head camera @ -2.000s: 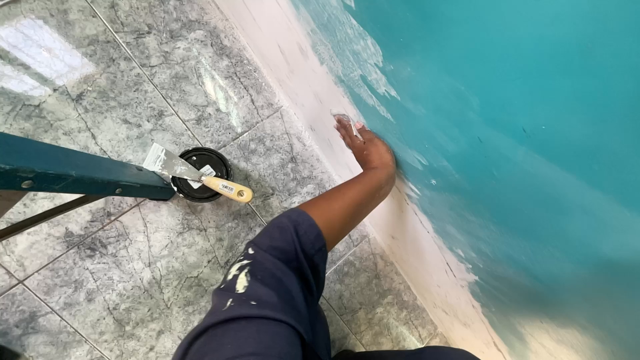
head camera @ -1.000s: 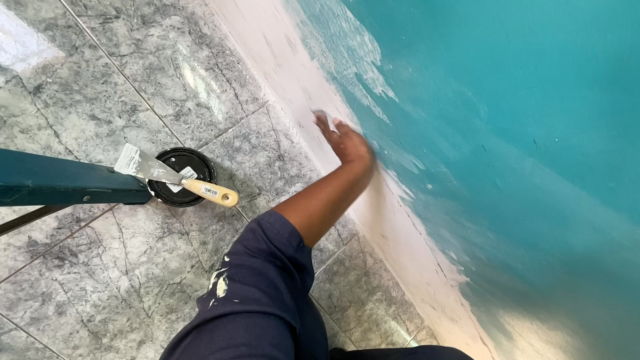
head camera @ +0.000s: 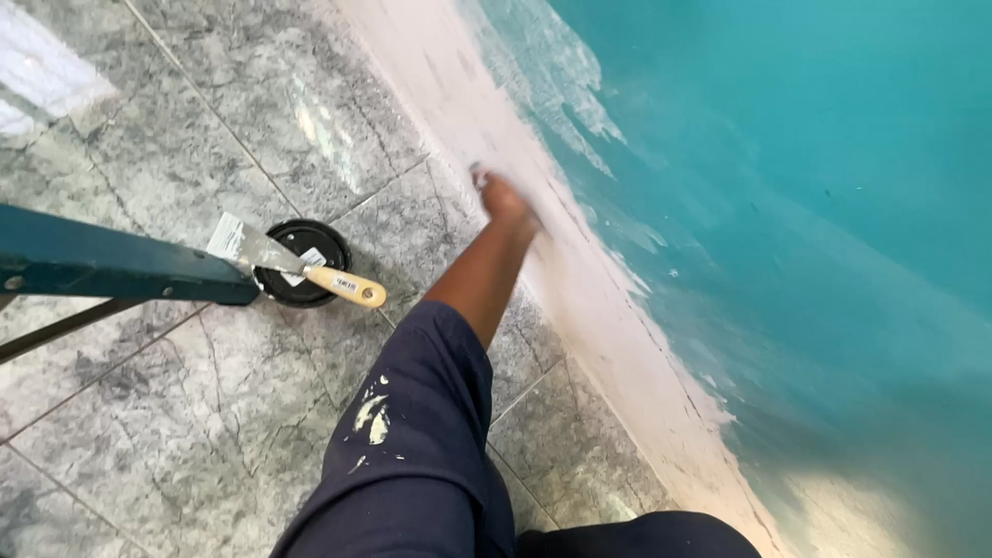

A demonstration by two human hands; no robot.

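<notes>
My left hand (head camera: 504,200) reaches out from a navy sleeve with pale paint splashes and lies against the whitish filled band (head camera: 612,318) along the foot of a teal wall (head camera: 790,186). The hand is blurred by motion, with its fingers bent toward the upper left. A thin greyish edge shows at the fingertips, too blurred to name, and the palm side is hidden. A putty knife (head camera: 271,254) with a wooden handle and a smeared blade rests across a round black lid (head camera: 335,252) on the floor, left of my arm. My right hand is out of view.
The teal leg of a ladder or stand (head camera: 116,260) comes in from the left and ends beside the black lid, with a thinner dark bar below it. Grey marbled floor tiles (head camera: 256,434) run up to the wall. My dark-clothed knee (head camera: 643,539) shows at the bottom edge.
My left hand has moved along the wall's lower band, from the border with the teal paint onto the whitish part nearer the floor. The putty knife and lid have stayed put.
</notes>
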